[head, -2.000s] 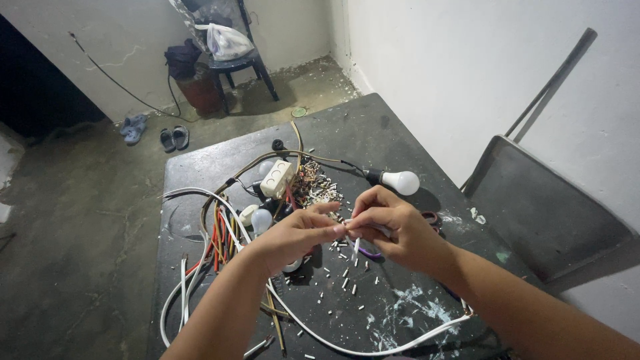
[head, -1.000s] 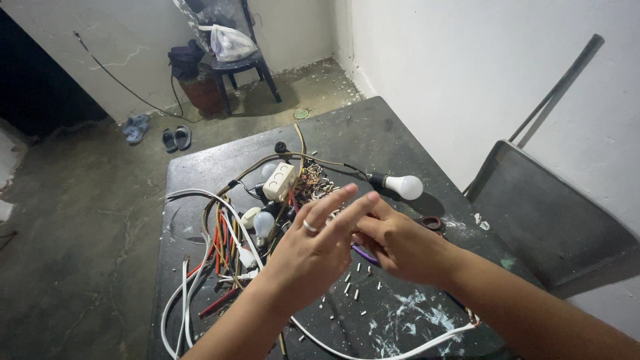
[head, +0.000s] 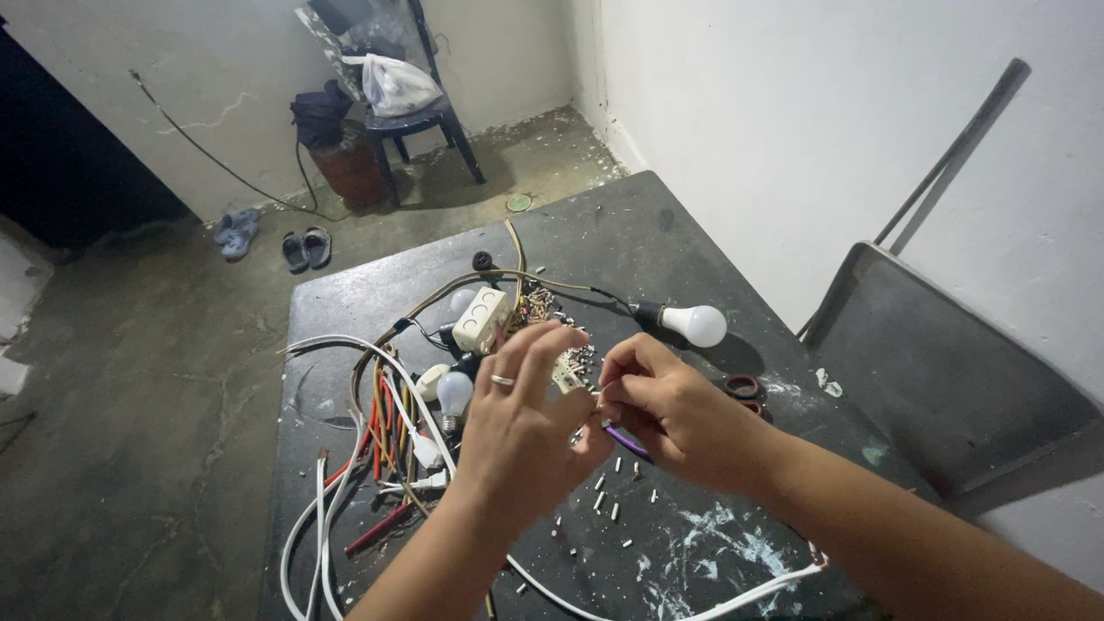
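Observation:
My left hand (head: 535, 423) and my right hand (head: 681, 414) meet over the middle of the dark table (head: 690, 233), their fingertips pinched around something small, mostly hidden. A purple wire (head: 627, 442) shows just under the right fingers. Behind the left hand are a cream electrical box (head: 480, 319), a light bulb (head: 454, 395) and a pile of short cut wire pieces (head: 542, 304). Orange and red wires (head: 379, 423) lie left of my left hand. A white bulb in a black socket (head: 694, 325) lies beyond my right hand, and scissors with dark red handles (head: 743, 387) are beside it.
White cable (head: 326, 517) loops over the table's left and front parts. Small white scraps (head: 599, 500) are scattered before my hands. A folded dark chair or panel (head: 957, 371) leans at the right wall. A plastic chair (head: 414, 121) with a white bag (head: 397, 84) and sandals (head: 307, 249) are farther back.
My left hand's fingers, stretched across the right hand a second ago, are now curled back to the left. The right hand's fingers have come up into view, pinched together.

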